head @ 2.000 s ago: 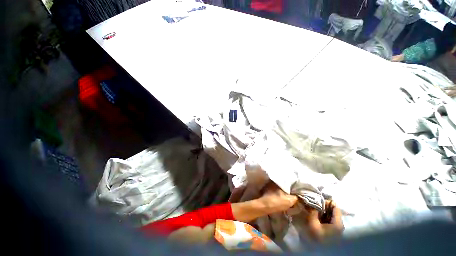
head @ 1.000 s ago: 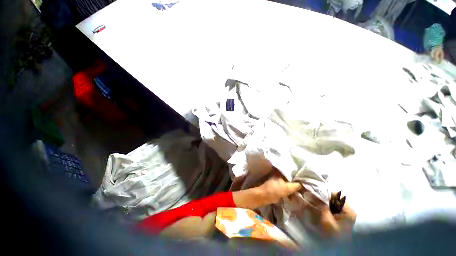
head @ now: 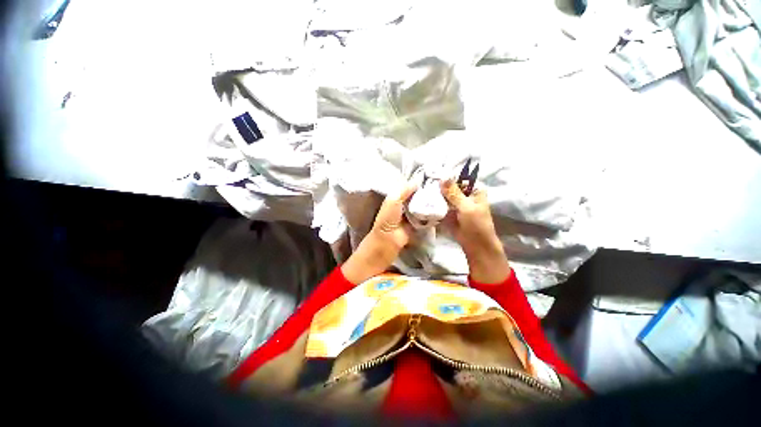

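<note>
The off-white jacket (head: 392,100) lies spread on the white tabletop, its dark navy neck label (head: 248,128) at the left. My left hand (head: 388,225) pinches a folded end of the cloth, which looks like a cuff (head: 428,204). My right hand (head: 471,218) grips the other side of the same fold. It also holds dark thread snips (head: 468,177), their pointed tips sticking up past the fingers. Bright glare hides much of the jacket's outline and seams.
More pale cloth (head: 242,288) hangs below the table's edge at the left. A pile of greyer garments (head: 726,62) lies at the far right, beside a pale card-like piece (head: 647,60). A blue-edged item (head: 672,329) and cloth are below the table at the right.
The view has swung right and down. Both hands are now close together at the centre, raised onto a folded cloth end; before, they were lower right on a bunched part of the jacket.
</note>
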